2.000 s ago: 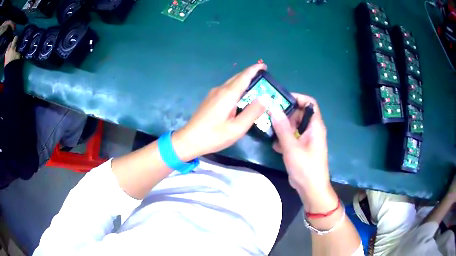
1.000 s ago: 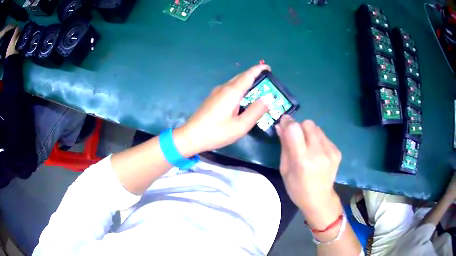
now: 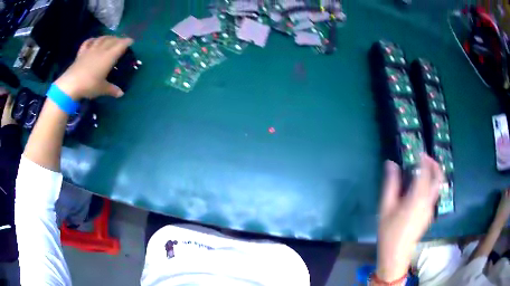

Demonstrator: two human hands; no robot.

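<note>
My left hand [image 3: 92,70] is at the upper left, with its thumb and fingers apart around a black speaker unit [image 3: 126,70]; contact is unclear. My right hand [image 3: 411,204] is blurred at the near end of the left row of black housings with green boards [image 3: 407,114]. Its thumb and fingers are around a dark housing [image 3: 412,177], which they largely hide. A second row of housings [image 3: 438,120] stands just to the right. No dark hand tool can be made out.
Loose green boards [image 3: 193,61] and flat greyish-pink pieces [image 3: 253,32] lie at the far side. A red bit [image 3: 272,130] is on the green mat. More speaker units [image 3: 28,109] are at left. A phone [image 3: 501,142] and red-black items [image 3: 483,39] are at far right. A red stool [image 3: 92,237] stands below.
My hands have moved apart from the centre, left hand to the upper left, right hand to the row at right. The board-filled housing is gone from the centre. The view has shifted, showing more boards.
</note>
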